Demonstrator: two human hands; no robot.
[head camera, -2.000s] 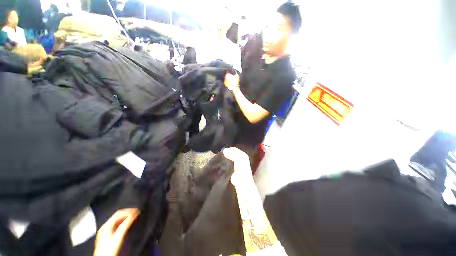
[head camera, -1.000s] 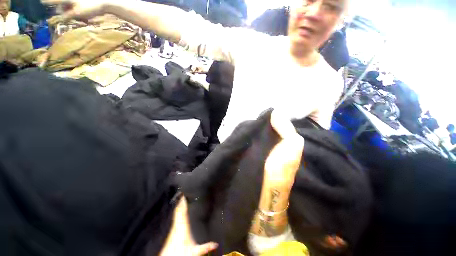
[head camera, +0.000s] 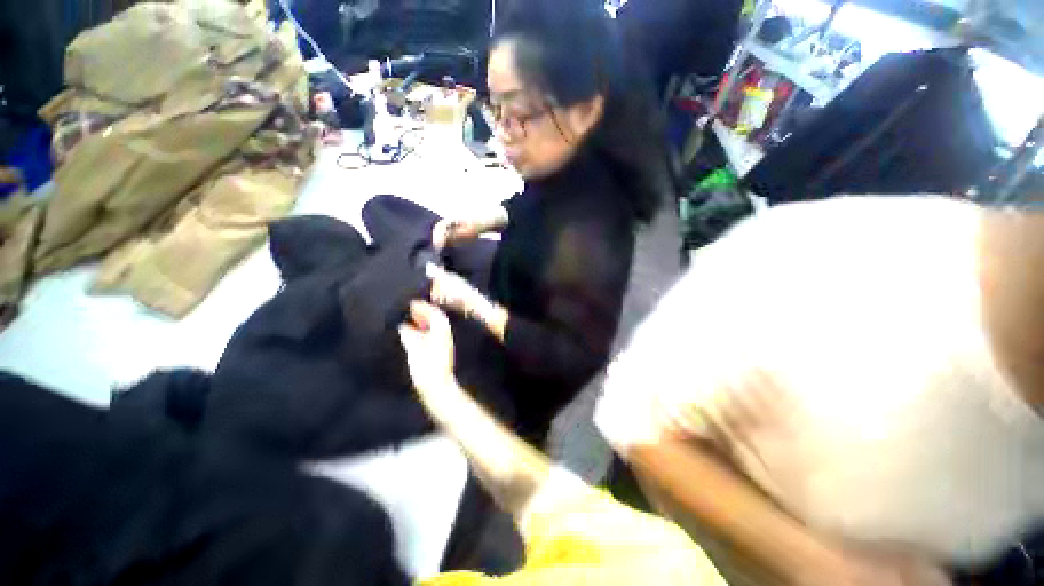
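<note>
A black jacket (head camera: 298, 343) lies spread on a white table (head camera: 69, 332) in front of me. My right hand (head camera: 427, 340), on a bare forearm with a yellow sleeve, reaches in from the bottom and is at the jacket's upper right part. Its fingers are bent against the cloth; blur hides whether they pinch it. Another person's hands (head camera: 458, 292) are on the jacket just above my hand. More dark cloth (head camera: 149, 492) fills the lower left. My left hand is not in view.
A person in black (head camera: 567, 252) stands at the table's right side. A person in a pale top (head camera: 824, 366) is close on the right, bent forward. Tan garments (head camera: 172, 149) are piled at the back left. Small equipment with cords (head camera: 384, 126) is at the back. A dark cloth heap (head camera: 893, 132) is at upper right.
The view has swung toward the table. The black garment my right hand held up is no longer seen in it; that hand is now at the jacket on the table. My left hand has left view.
</note>
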